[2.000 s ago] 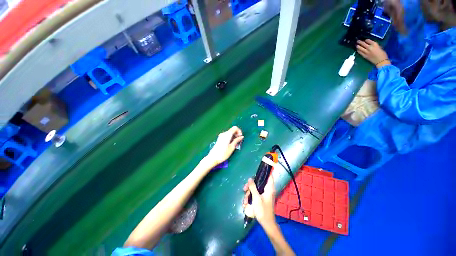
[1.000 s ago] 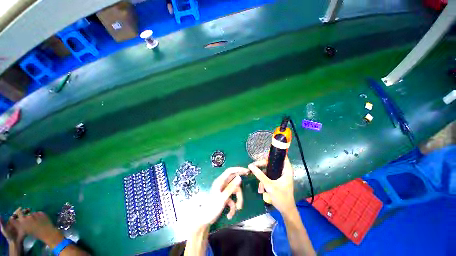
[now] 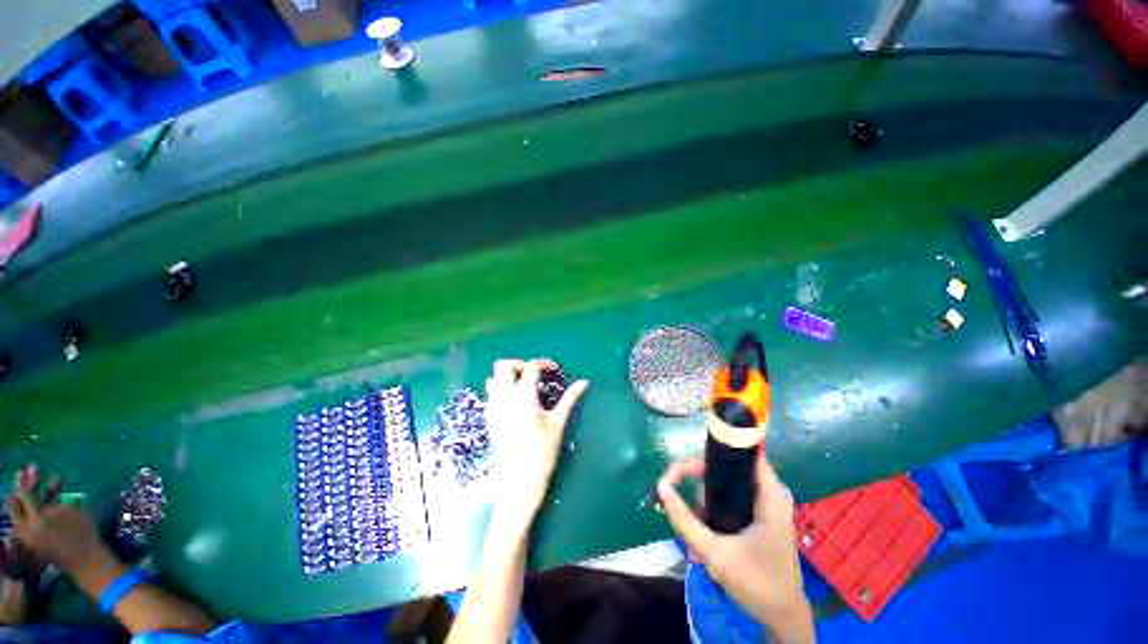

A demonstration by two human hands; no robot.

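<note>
My left hand (image 3: 523,421) is at the round black unit (image 3: 551,385) on the green bench, its thumb and fingers around the unit's sides. My right hand (image 3: 743,535) holds the electric screwdriver (image 3: 733,459), a black barrel with an orange end and a pale band; its tip is hidden. The round speckled screw dish (image 3: 677,371) lies between the unit and the screwdriver. The pile of small silvery parts (image 3: 461,438) lies left of my left hand, beside the blue-and-white panel of tight rows (image 3: 359,484).
A purple piece (image 3: 808,323), small pale pieces (image 3: 957,289) and a dark blue bundle (image 3: 1007,296) lie to the right. A red tray (image 3: 869,541) is at the bench edge. Dark units (image 3: 179,282) sit on the belt. Another person's hands (image 3: 57,528) are at far left.
My left hand has moved from beside my right hand up to the round black unit and closed around it. My right hand with the screwdriver has moved slightly right and down, away from the dish.
</note>
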